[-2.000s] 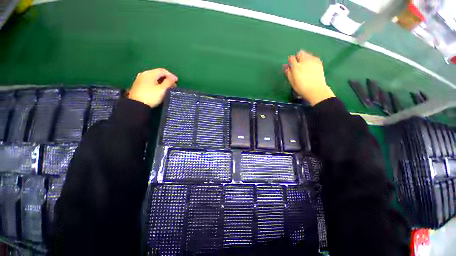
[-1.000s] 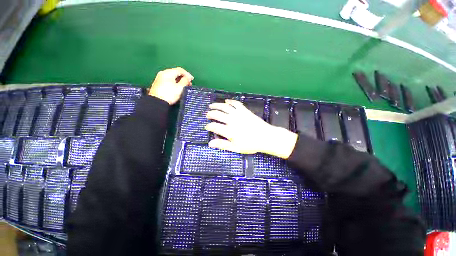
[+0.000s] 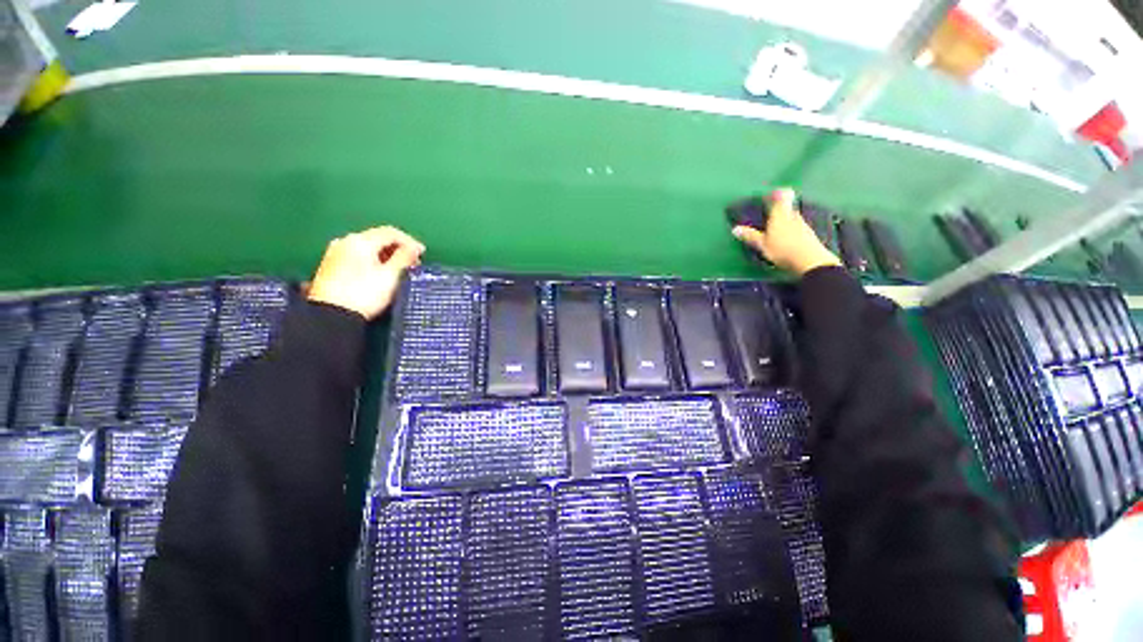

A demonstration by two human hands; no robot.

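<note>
The working tray (image 3: pixel 577 439) lies in front of me. Several matte black parts (image 3: pixel 580 339) fill its back row, except the leftmost pocket, which is empty and ribbed. The middle sideways pockets and the visible front pockets look empty. My left hand (image 3: pixel 364 270) is at the tray's back left corner, fingers curled together with nothing visible in them. My right hand (image 3: pixel 790 238) is over the green belt beyond the tray's back right corner. Its thumb and fingers are around a loose black part (image 3: pixel 750 216). My right sleeve hides the tray's right edge.
More black parts (image 3: pixel 885 248) lie on the green belt (image 3: pixel 501 163) to the right. An empty tray stack (image 3: pixel 107 357) is at left. A tall stack of trays (image 3: pixel 1053 376) is at right, under a metal post (image 3: pixel 1053 238). A red object (image 3: pixel 1059 583) is at lower right.
My right hand has moved from the tray's back row out to the belt at right and onto a part. Another pocket towards the left now shows a black part. My left hand stays by the corner.
</note>
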